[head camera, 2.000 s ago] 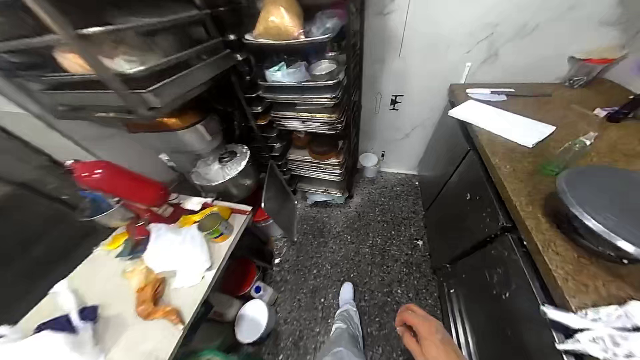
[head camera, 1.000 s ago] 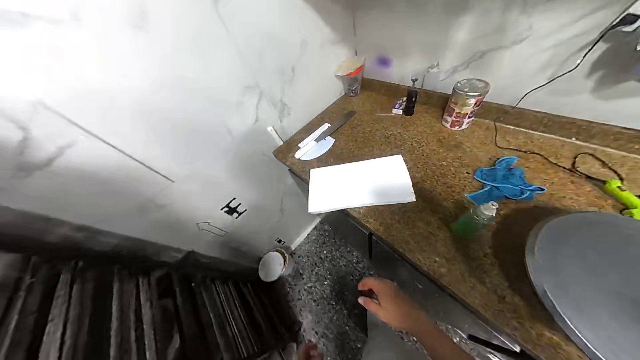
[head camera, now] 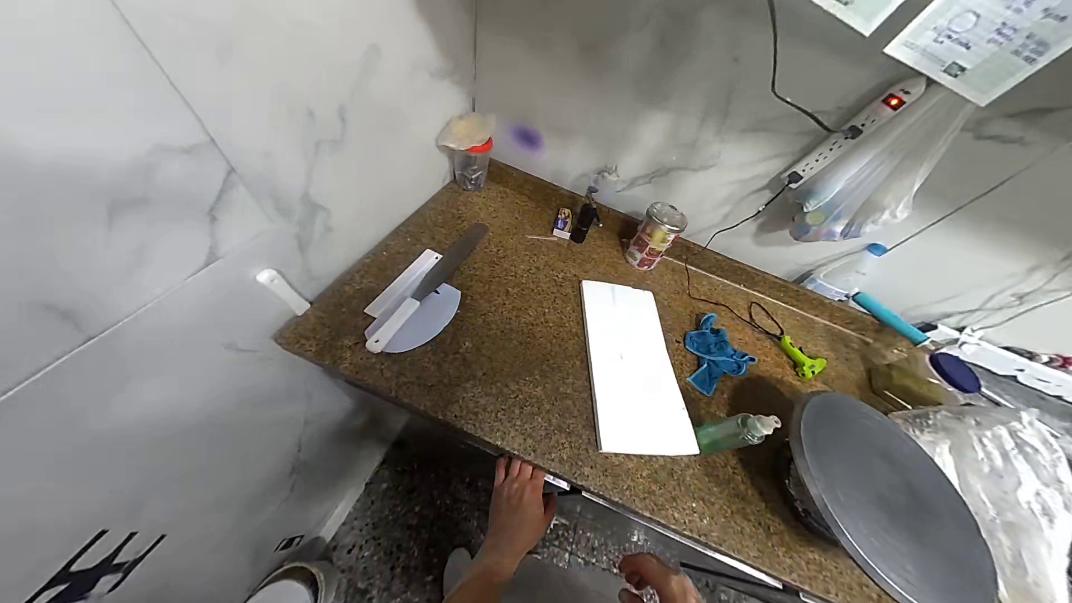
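Note:
My left hand (head camera: 517, 511) reaches to the front edge of the brown speckled countertop (head camera: 502, 368), its fingertips at the edge beside a narrow gap where something white shows. Whether the fingers grip the edge is unclear. Low in the frame, my right hand (head camera: 657, 579) is curled in front of the cabinet and partly cut off; its grasp is hidden. On the counter lie a white rectangular board (head camera: 636, 368), a green spray bottle (head camera: 737, 432) against its corner, and a long spatula (head camera: 431, 285) across a white scraper (head camera: 423, 322). A blue cloth (head camera: 716, 353) lies right of the board.
A round grey turntable (head camera: 892, 494) stands at the right, beside clear plastic sheeting (head camera: 997, 477). Farther back are a lidded can (head camera: 656, 236), a black torch-like tool (head camera: 584, 219), a plastic cup (head camera: 471, 167) and a green glue gun (head camera: 801, 358). A bucket (head camera: 293, 584) stands on the floor.
The view has swung from racks and aisle to the counter. My left hand has come to the counter's front edge. The board, spatula and cloth lie on the counter as before.

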